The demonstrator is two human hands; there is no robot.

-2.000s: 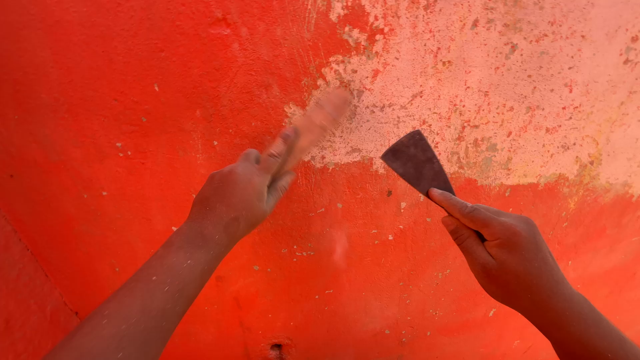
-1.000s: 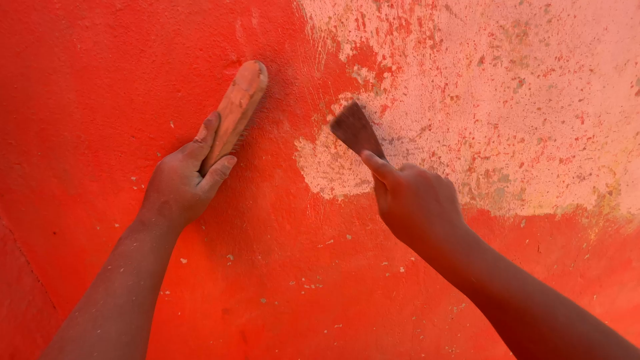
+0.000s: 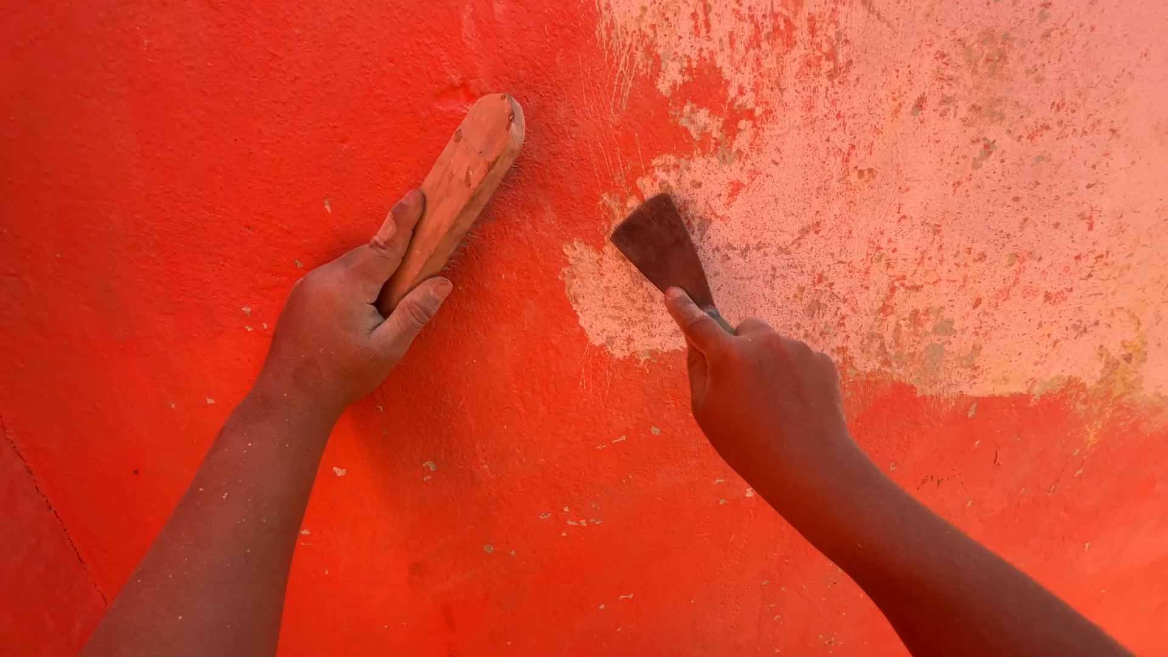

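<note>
A wire brush with a wooden back (image 3: 465,178) is gripped in my left hand (image 3: 351,315), bristles toward the red painted wall (image 3: 511,438). The brush lies tilted, its rounded end up and to the right. My right hand (image 3: 771,392) is closed round the handle of a paint scraper, index finger along the base of its dark metal blade (image 3: 659,242). The blade's edge points up and left at the border of a scraped, pale pink patch (image 3: 912,201). Most of the scraper's handle is hidden in the hand.
Small paint flakes (image 3: 584,522) dot the wall below the hands. A thin dark crack (image 3: 46,497) runs down the wall at the lower left. Greenish and yellowish stains (image 3: 1109,374) mark the patch's lower right border.
Two seconds ago the brush was at the pink patch's left edge; it is now over red paint to the left. The scraper has moved left onto the patch's border.
</note>
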